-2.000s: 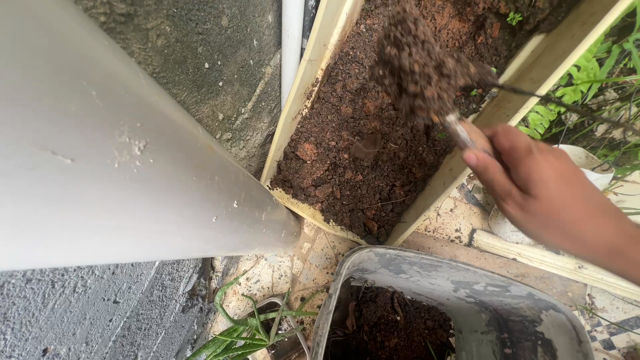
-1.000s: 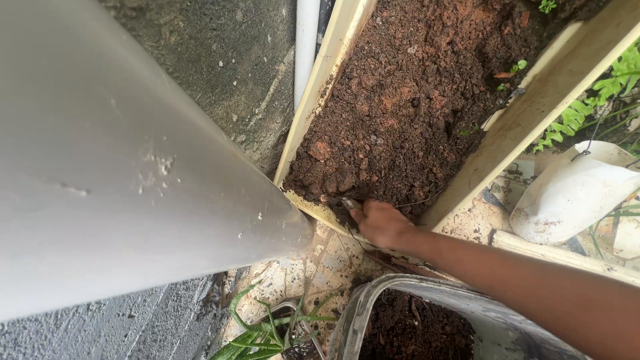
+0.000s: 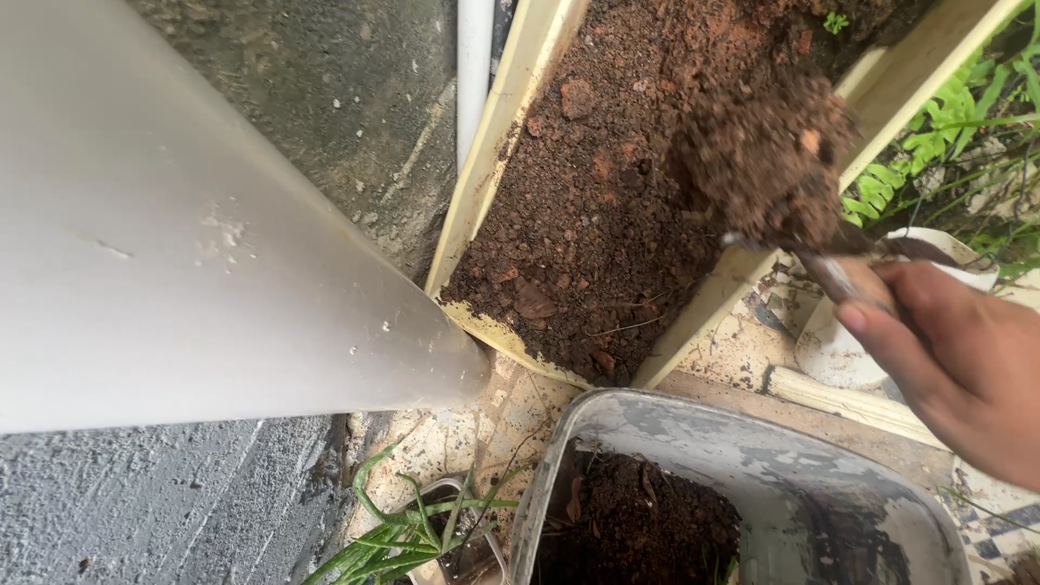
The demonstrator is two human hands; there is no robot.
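Note:
My right hand [image 3: 959, 349] grips the wooden handle of a small hand trowel [image 3: 841, 272] at the right. A blurred heap of dark brown soil [image 3: 764, 162] sits on its blade, over the right side of a long cream planter trough [image 3: 508, 130]. Soil [image 3: 585, 236] with reddish lumps and a dry leaf fills the trough. Below the trough's near end stands a grey, paint-stained plastic tub [image 3: 796, 447] with dark soil [image 3: 658, 520] inside. My left hand is not in view.
A thick grey-white pipe [image 3: 211, 244] crosses the left side, beside a rough wall [image 3: 349, 97]. A potted plant with long leaves [image 3: 414, 536] stands left of the tub. White containers [image 3: 841, 345], a cream strip [image 3: 853, 402] and ferns [image 3: 942, 122] lie at the right.
One second ago my right hand was low at the trough's near end. It has moved up and right, and the trowel now carries a heap of soil.

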